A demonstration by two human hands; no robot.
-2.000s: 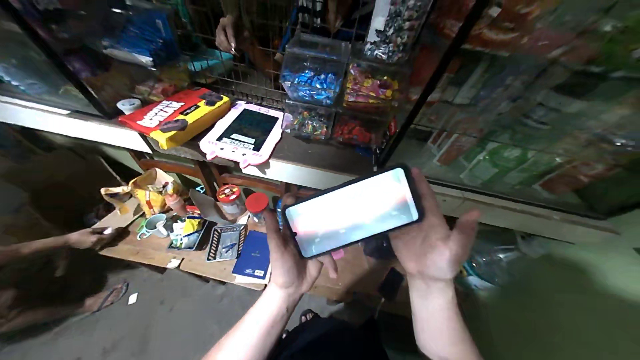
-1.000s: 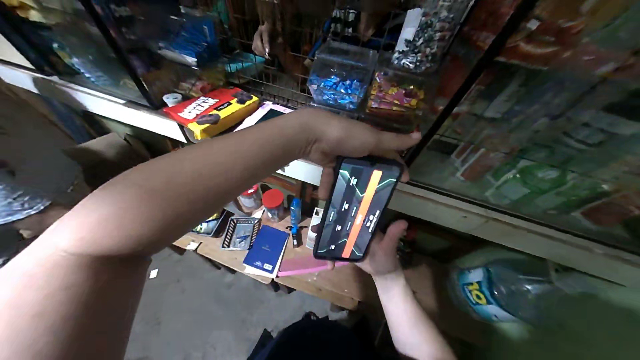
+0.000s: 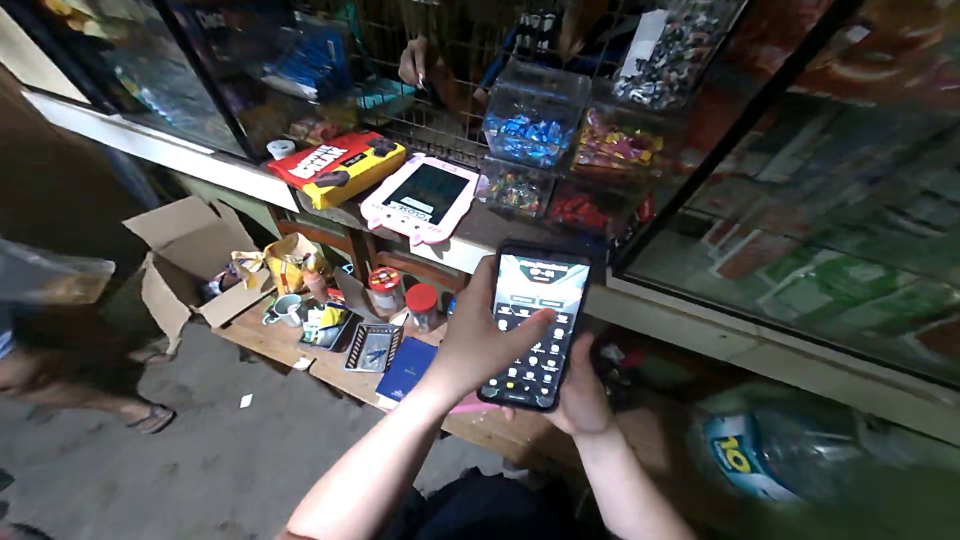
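Observation:
Both of my hands are at a black smartphone [image 3: 534,330], held upright with its lit screen facing me and showing rows of icons. My left hand [image 3: 480,337] grips the phone's left side, its thumb lying over the screen. My right hand [image 3: 581,390] supports the lower right side and back of the phone, its fingers partly hidden behind it. Beyond the phone, a pink-framed writing tablet [image 3: 424,196] lies on the counter ledge beside a red and yellow snack pack [image 3: 341,166].
Below the ledge, a wooden bench [image 3: 337,382] holds red-lidded jars [image 3: 422,304], a small basket [image 3: 373,347], a blue booklet [image 3: 406,369], a mug [image 3: 288,309] and an open cardboard box [image 3: 191,259]. A large plastic bottle [image 3: 780,454] stands right. Another person's hand [image 3: 415,61] shows behind the wire grille.
The phone has turned from sideways to upright and its screen picture has changed. My left arm, stretched across the view a second ago, has drawn back. A person's leg has come in at left.

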